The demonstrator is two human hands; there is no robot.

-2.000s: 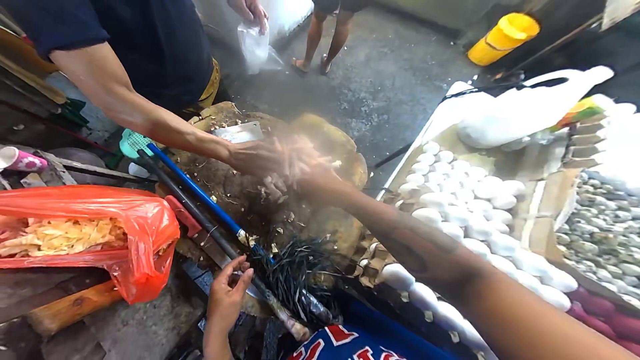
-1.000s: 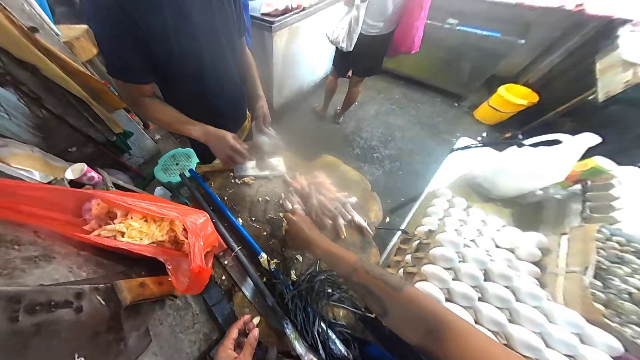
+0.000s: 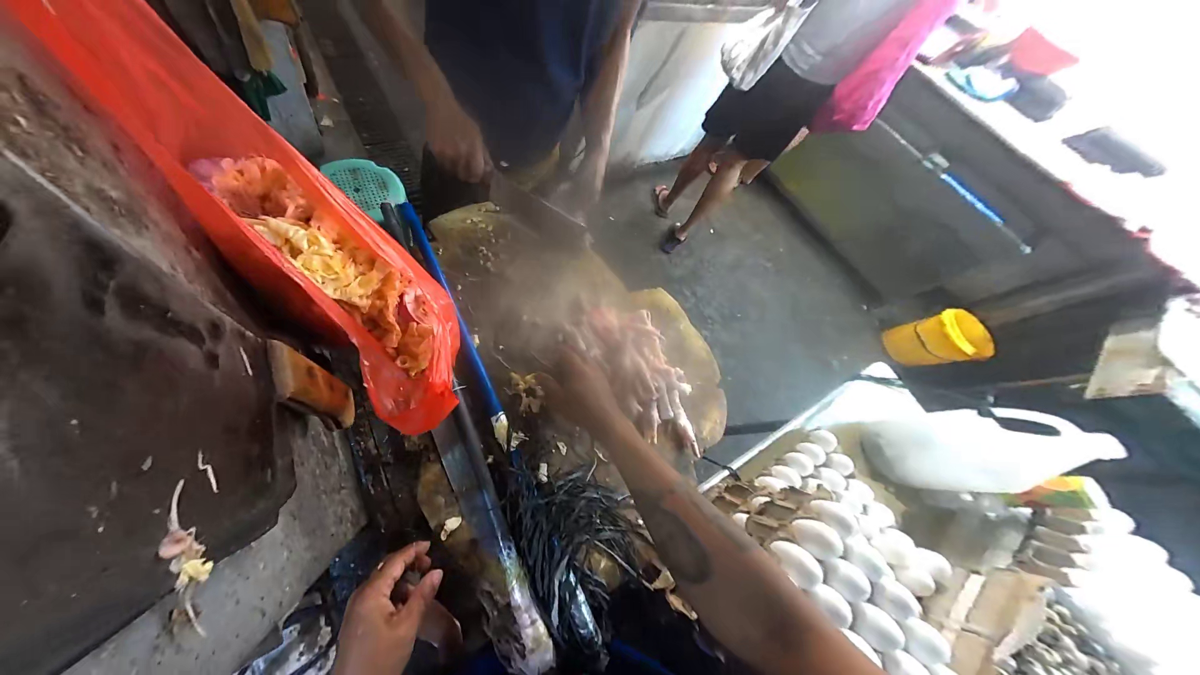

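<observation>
My right hand (image 3: 581, 384) rests at the left edge of a pile of pale pink chicken feet (image 3: 637, 356) on a round wooden chopping block (image 3: 680, 328). Blur and haze hide its fingertips, so its grip is unclear. Low in the view, my left hand (image 3: 394, 600) is raised palm inward with curled fingers, beside a long metal blade (image 3: 469, 478); whether something small is between the fingers cannot be told. Across the block a co-worker in a dark shirt holds a wide cleaver (image 3: 539, 211). A red plastic bag (image 3: 422, 394) of yellow and pink scraps lies at the left.
A blue pole (image 3: 469, 347) and black plastic strips (image 3: 562, 525) lie along the block's near left side. Trays of white eggs (image 3: 848, 572) and a white plastic jug (image 3: 966, 450) stand right. Beyond are a yellow bucket (image 3: 937, 337) and a person in dark shorts (image 3: 764, 112).
My right hand, earlier over the middle of the pile close to the co-worker's hand, is now at its left edge. The co-worker's hands have drawn back from the pile. The view has turned.
</observation>
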